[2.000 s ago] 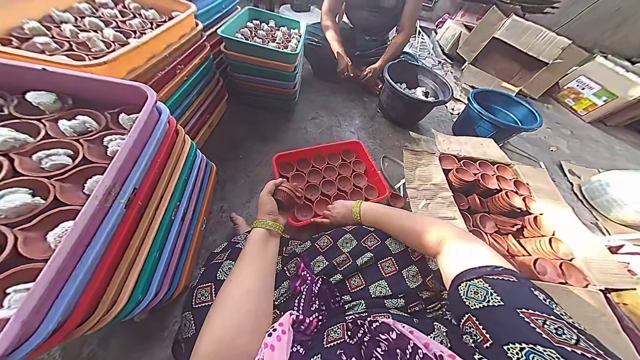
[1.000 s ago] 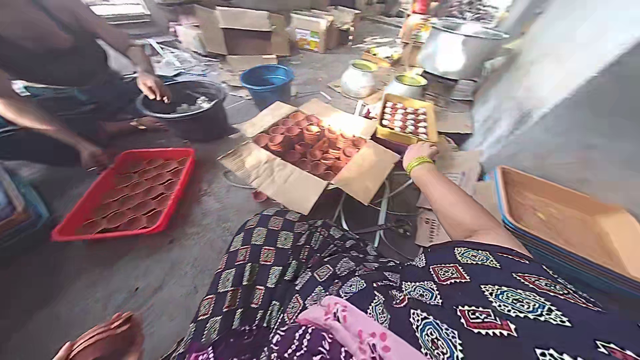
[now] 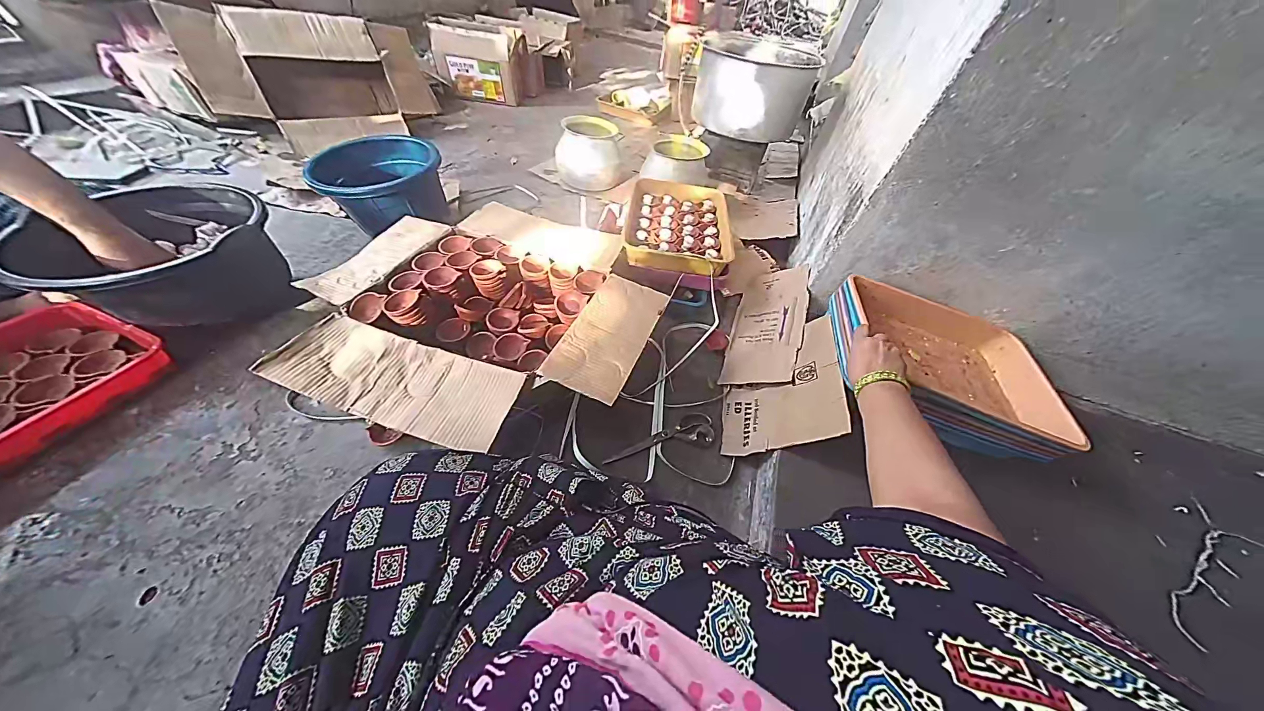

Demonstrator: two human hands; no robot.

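My right hand (image 3: pixel 875 357), with a yellow-green bangle at the wrist, grips the left rim of the orange plastic tray (image 3: pixel 1027 370), the top one of a nested stack beside the wall. Some brown residue lies in that tray. My left hand is out of view. An open cardboard box (image 3: pixel 395 380) holds many small clay cups (image 3: pixel 464 281), some nested in stacks. At the left edge is a red tray (image 3: pixel 148 360) with clay cups in rows. A yellow tray (image 3: pixel 632 259) of cups with white tops stands behind the box.
Another person's arm (image 3: pixel 84 217) reaches into a black tub (image 3: pixel 197 296). A blue bucket (image 3: pixel 380 178), metal pots (image 3: pixel 589 156) and a large metal vessel (image 3: pixel 755 89) stand farther back. Scissors (image 3: pixel 671 434), white straps and cardboard flaps (image 3: pixel 785 395) lie on the floor. A wall (image 3: pixel 1116 217) rises at right.
The view has swung right. My right hand has moved from beside the yellow tray to the orange tray stack. My left hand, holding clay cups two seconds ago, has left the view.
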